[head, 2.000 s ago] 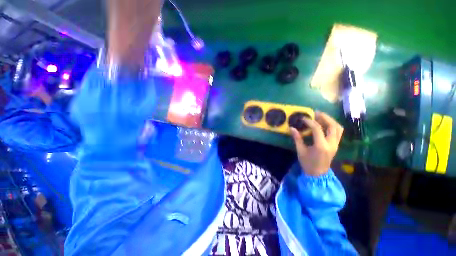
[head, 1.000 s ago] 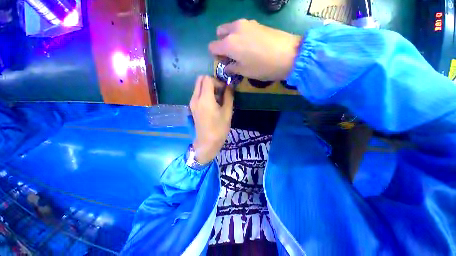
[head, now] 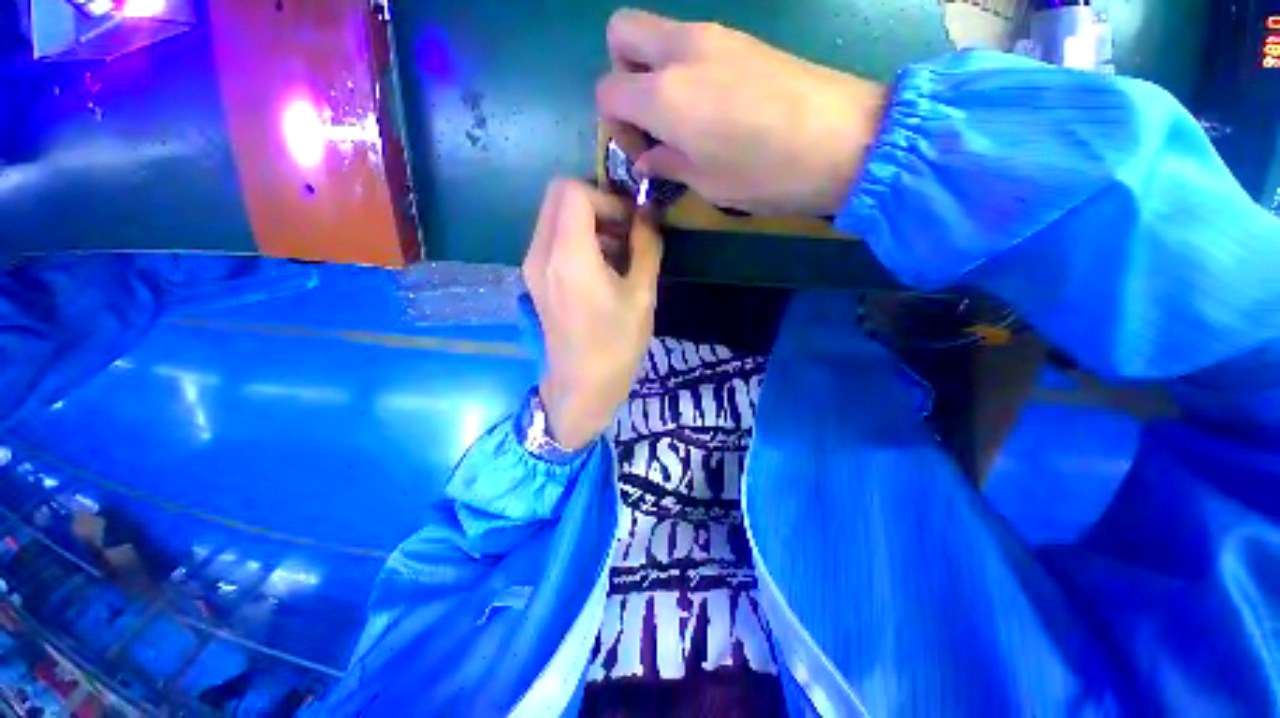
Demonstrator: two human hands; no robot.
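My left hand and my right hand meet at the left end of the yellow fixture, which they mostly cover. A round black unit shows partly between my fingers, with a shiny silvery patch beside it. A small bright part shows at my right fingertips, just above my left thumb. My left fingertips are bent close below it; what they grip is hidden. The fixture's other seats are hidden under my right hand and sleeve.
Left of the fixture lies the orange-red plate with a purple glow. The lamp's clear-sided housing is at the top left. A white-wrapped tool and tan cardboard are cut off at the top. Red digits show top right.
My left arm has come back from the lamp side, and my right hand has moved from the fixture's right end to its left end. Since one second ago both hands stay together there; the view shifted slightly.
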